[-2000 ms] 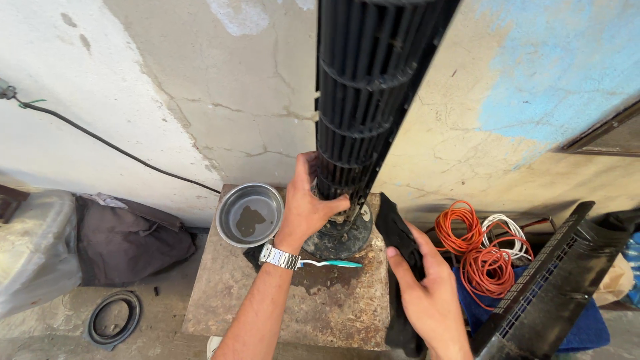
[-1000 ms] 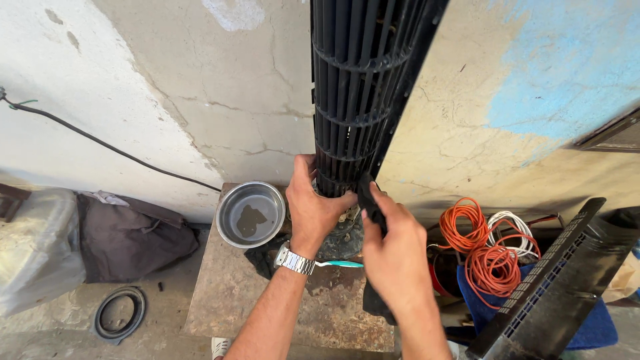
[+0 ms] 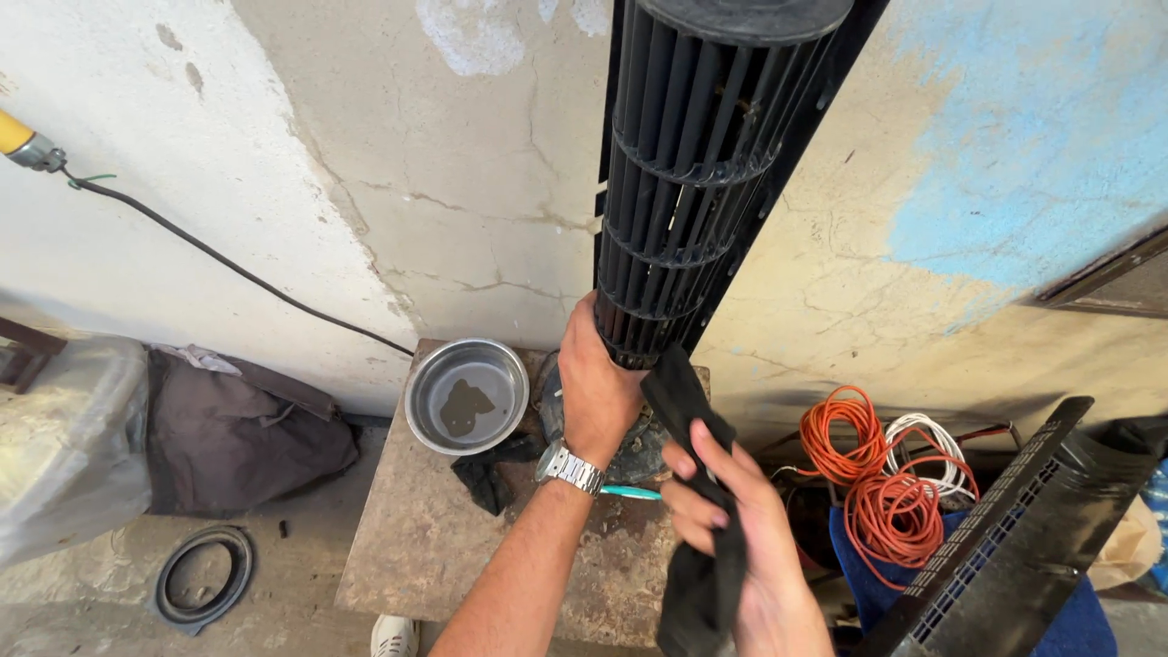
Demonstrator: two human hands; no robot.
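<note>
A tall black cylindrical blower wheel [image 3: 680,210] of a tower fan stands upright against its black housing strip [image 3: 785,173]. Around its lower end my left hand [image 3: 598,383] is closed, with a metal watch at the wrist. My right hand [image 3: 730,511] holds a black cloth [image 3: 689,401], whose upper end reaches the wheel's foot and whose lower end hangs down. Behind my left hand, a dark round base [image 3: 639,452] is partly hidden. A teal-handled brush [image 3: 630,493] lies beside my left wrist. At the left is a metal bowl [image 3: 466,397] with a little murky liquid.
The wooden tabletop [image 3: 411,538] also holds a dark rag [image 3: 488,479]. On the right are orange cable coils [image 3: 894,520], a white coil [image 3: 926,447] and a black perforated casing [image 3: 1022,547]. A rubber-like ring [image 3: 203,579] lies on the floor; a dark bag [image 3: 242,438] sits at left.
My right hand with the cloth has drawn back from the wheel's lower end, down and to the right. The wheel's round top has come into view. My left hand keeps its grip.
</note>
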